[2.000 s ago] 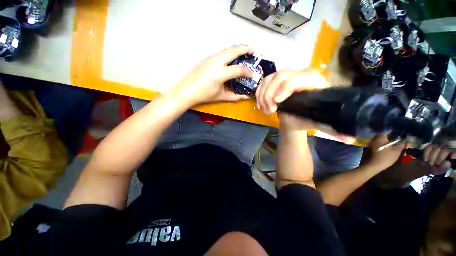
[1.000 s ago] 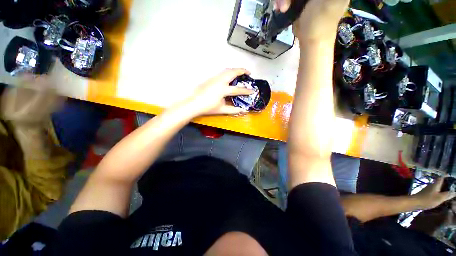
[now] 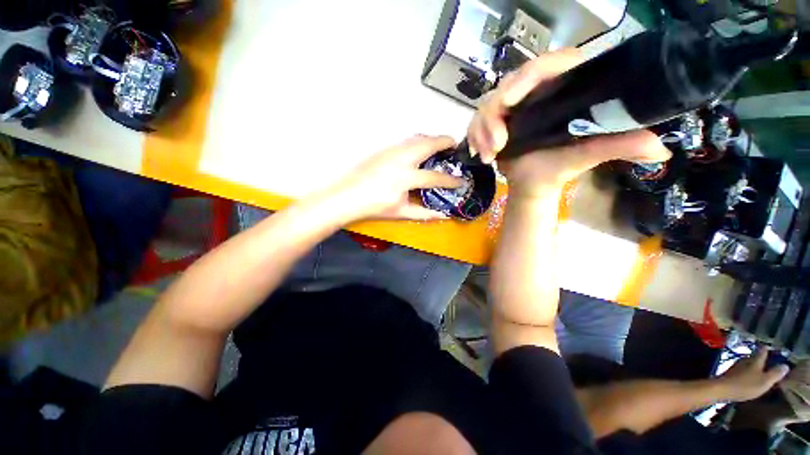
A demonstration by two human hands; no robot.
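My left hand grips a round black housing at the bench's front edge, open side up, thumb and fingers around its left side. A silvery circuit board shows inside it, partly under my fingers. My right hand holds a thick black electric screwdriver with a pale label, lying nearly level and pointing left. Its tip end is at the upper rim of the housing; whether it touches a screw cannot be seen.
A silver-grey screw feeder stands just beyond my right hand. Several black units with boards stand at the left, and more at the right. Orange tape crosses the pale bench. Another person's hand is at the lower right.
My right hand has come back from over the screw feeder to the housing with the screwdriver. My left hand still holds the housing, now slightly lower in view.
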